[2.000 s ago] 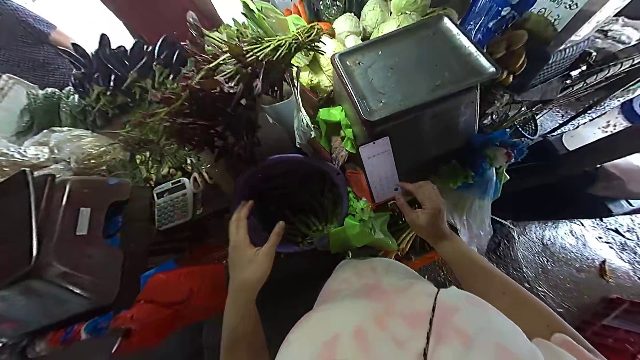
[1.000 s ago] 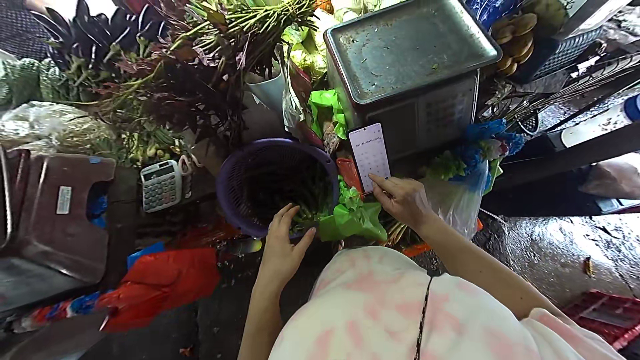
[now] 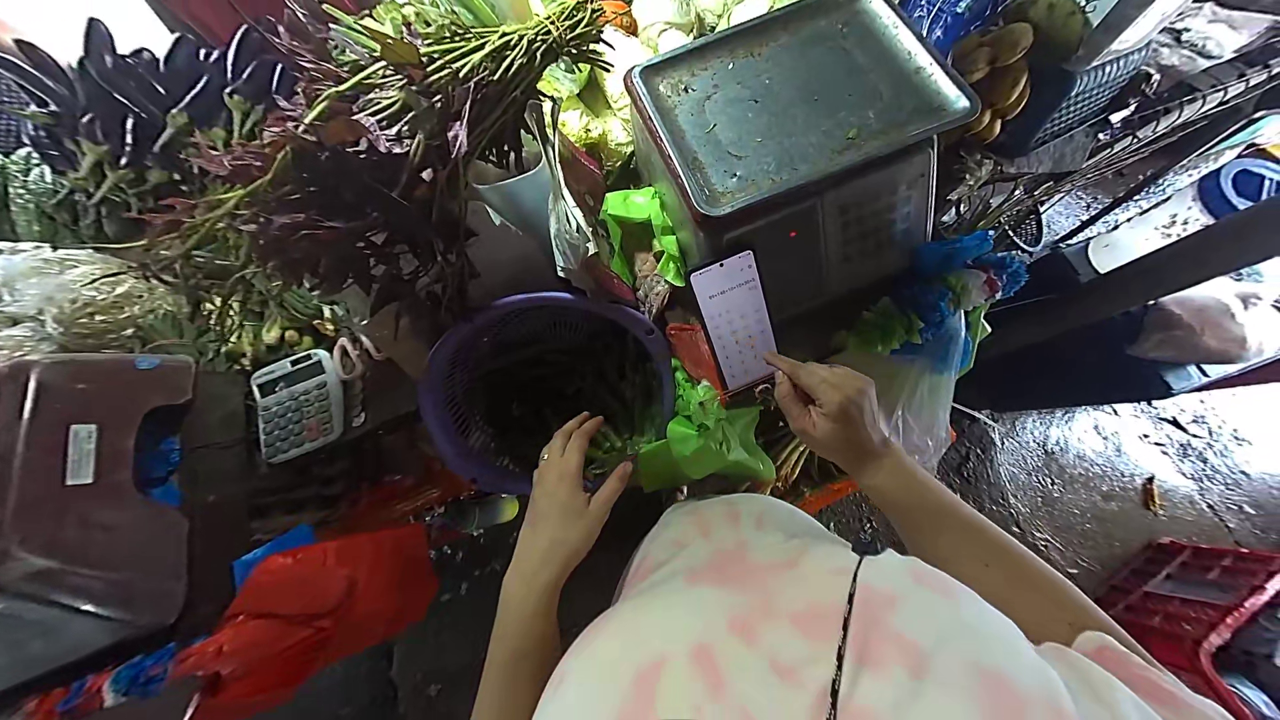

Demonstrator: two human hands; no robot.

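A smartphone [image 3: 736,325] showing a calculator leans upright against the front of a weighing scale [image 3: 800,105] with a metal pan. The index finger of my right hand [image 3: 832,410] touches the lower right of its screen; the other fingers are curled. My left hand [image 3: 572,490] rests at the near rim of a purple plastic basket [image 3: 440,430], fingers a little apart, near green stems inside. Whether it touches the stems, I cannot tell. Between basket and phone lies a bright green plastic bag [image 3: 710,445].
A desk calculator [image 3: 300,405] lies left of the basket, near a brown plastic stool [image 3: 100,490]. Eggplants [image 3: 150,95] and leafy bundles [image 3: 370,190] fill the back left. A red bag [image 3: 310,620] hangs front left; a red crate [image 3: 1190,600] stands front right on wet ground.
My right hand has moved from the phone's lower right edge onto its screen. My left hand, spread at the basket's near rim two seconds ago, now has its fingers closer together.
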